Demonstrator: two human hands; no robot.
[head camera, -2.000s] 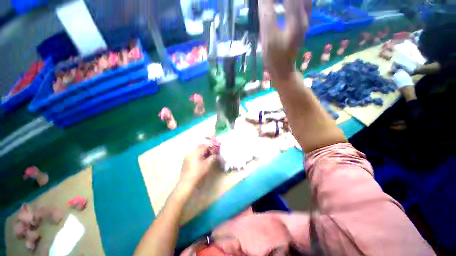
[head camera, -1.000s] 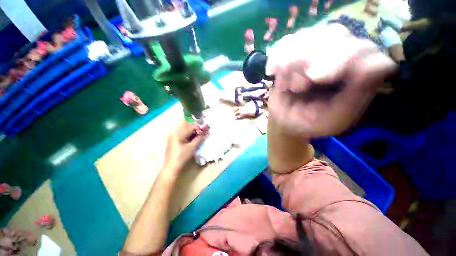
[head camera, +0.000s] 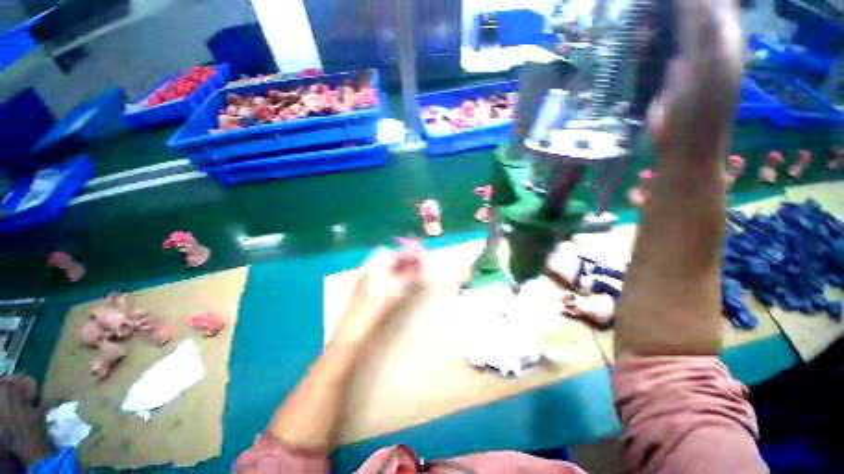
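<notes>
My left hand (head camera: 384, 282) is blurred, over the cardboard work sheet (head camera: 398, 389), left of the bench press. Its fingers are closed on a pink-red part (head camera: 408, 248); any tan portion is hidden by the fingers. My right hand (head camera: 708, 28) is raised at the top edge, blurred and partly cut off; what it holds cannot be seen. The green bench press (head camera: 541, 218) stands between my hands, with its round metal plate up. A white cloth pad (head camera: 504, 329) with a ragged edge lies at its foot. Flesh-coloured pieces with dark bands (head camera: 597, 289) lie right of the press, partly behind my right forearm.
Joined pink-and-tan figures (head camera: 429, 217) stand along the green belt (head camera: 305, 199). Blue crates (head camera: 287, 125) of parts sit beyond it. Left sheet (head camera: 157, 440) holds tan pieces and white cloth; another person's hand (head camera: 18, 407) is beside it. Navy parts (head camera: 787, 255) are heaped at right.
My left hand has moved from under the press head to its left with the pink-red part. My right hand, earlier closed by a black knob, has risen to the top edge. The view has swung.
</notes>
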